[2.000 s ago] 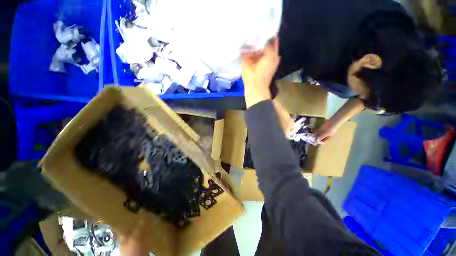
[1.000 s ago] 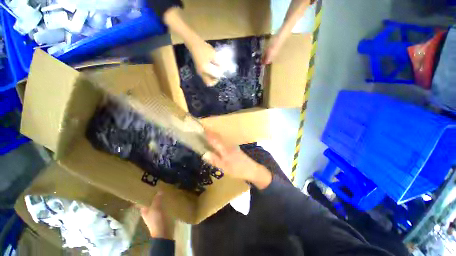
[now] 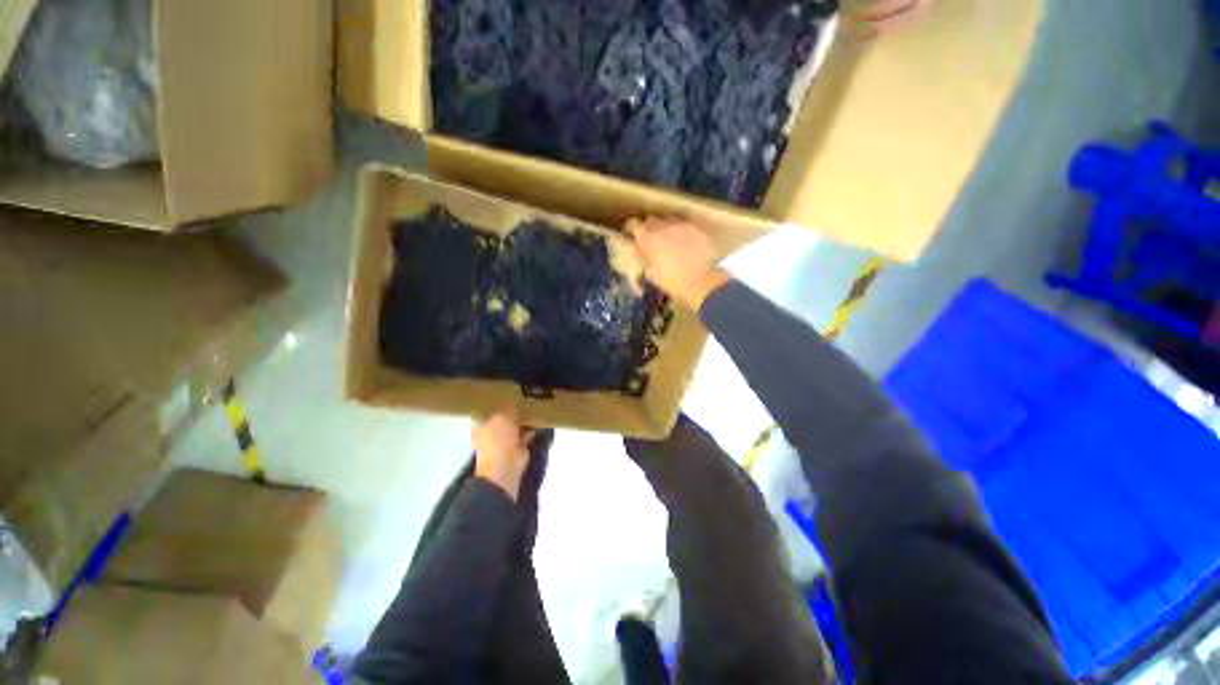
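Observation:
A small open carton [image 3: 442,391] lies between my hands, with a heap of loose black plates [image 3: 448,301] inside. Some plates along its near and right edges show holes. My left hand [image 3: 502,452] grips the carton's near wall; the fingertips are partly hidden. My right hand [image 3: 673,257] grips the far right wall, its fingers over the rim. Just beyond it stands the larger main carton [image 3: 923,121], also holding black plates [image 3: 616,101].
Another person's hand [image 3: 886,14] is at the main carton's top right. A waste carton [image 3: 248,107] at upper left holds clear bags [image 3: 91,80]. Closed cartons [image 3: 201,535] stand at lower left. A blue bin [image 3: 1070,468] and a blue stool [image 3: 1144,221] are at right.
My view has shifted. The small carton has moved away from the blue bin of bags and now sits level in front of the main carton. Both hands still hold it, as one second ago.

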